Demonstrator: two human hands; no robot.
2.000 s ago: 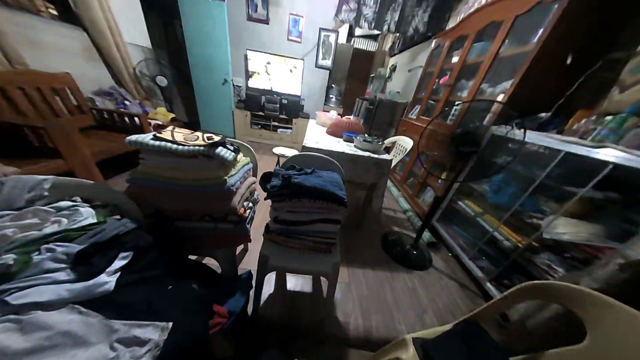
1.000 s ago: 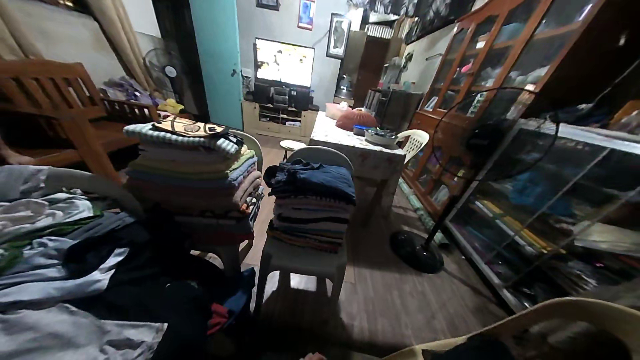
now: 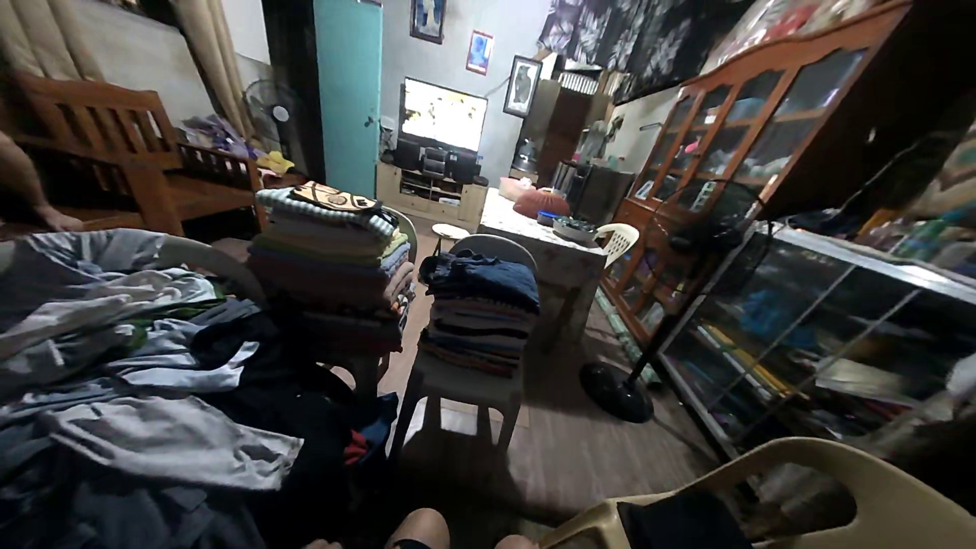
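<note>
Neither of my hands can be made out; a sliver of skin at the bottom edge is too small to identify. My bare knees (image 3: 423, 526) show at the bottom centre. A loose heap of clothes (image 3: 175, 438) in grey, white and black fills the lower left. Beyond it, a tall stack of folded clothes (image 3: 328, 267) rests on a chair, with a patterned cloth item on top. To its right, a shorter folded stack (image 3: 480, 313), dark blue on top, sits on a grey plastic chair (image 3: 461, 381).
A beige plastic chair (image 3: 808, 465) holding dark cloth stands at lower right. Behind it are a glass display case (image 3: 862, 274) and a black stand fan (image 3: 618, 389). A table (image 3: 534, 229) bears bowls. Another person's arm (image 3: 27, 179) is at far left by a wooden bench (image 3: 145, 171).
The other person's arm has come further into view at the far left. My knees now show at the bottom edge. Both folded stacks look unchanged.
</note>
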